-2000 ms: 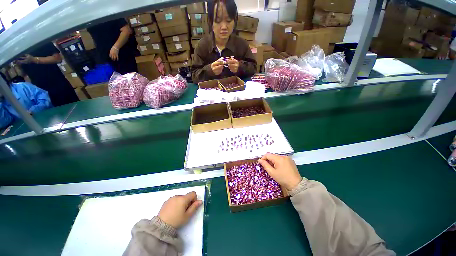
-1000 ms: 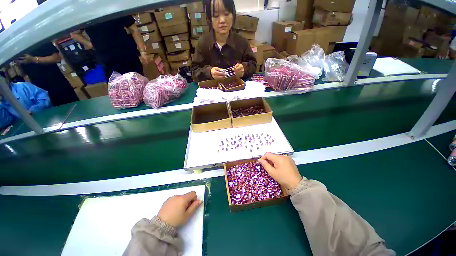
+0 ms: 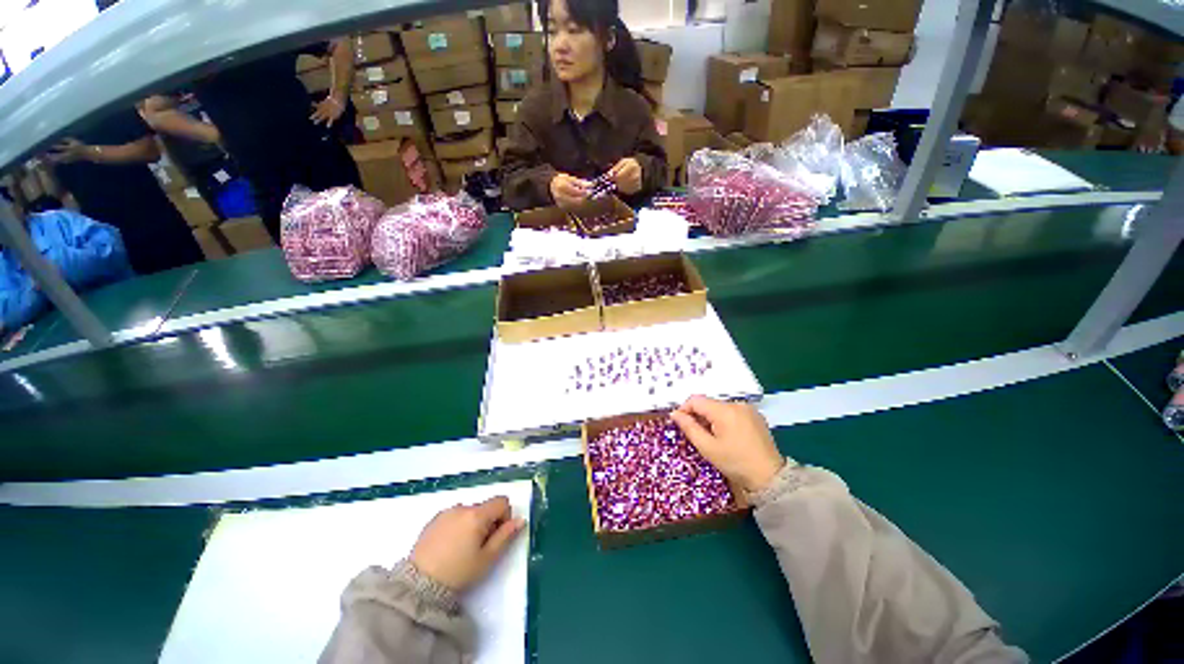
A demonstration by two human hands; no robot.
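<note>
A shallow brown cardboard parts box (image 3: 669, 529) full of small shiny pink-purple parts (image 3: 649, 477) stands in front of me. My right hand (image 3: 731, 441) rests over its upper right rim, fingers bent together; whether it pinches a part or the rim cannot be told. My left hand (image 3: 465, 542) lies loosely curled on the right part of a white work board (image 3: 299, 571); its fingertips are partly hidden and no part shows in it. Small parts (image 3: 639, 370) lie spread on a second white board (image 3: 526, 396) just beyond the box.
Paired cardboard boxes (image 3: 548, 324) stand on the second board; the right one holds dark reddish parts. Across the green line (image 3: 325, 376) a person (image 3: 591, 130) sits behind two small boxes. Bags of pink striped pieces (image 3: 331, 234) lie at left and right. A metal post (image 3: 1132, 247) rises at right.
My hands and the boxes have not visibly moved. The person across has lowered their hands to the small boxes and turned their head to the side. People at the back left have shifted.
</note>
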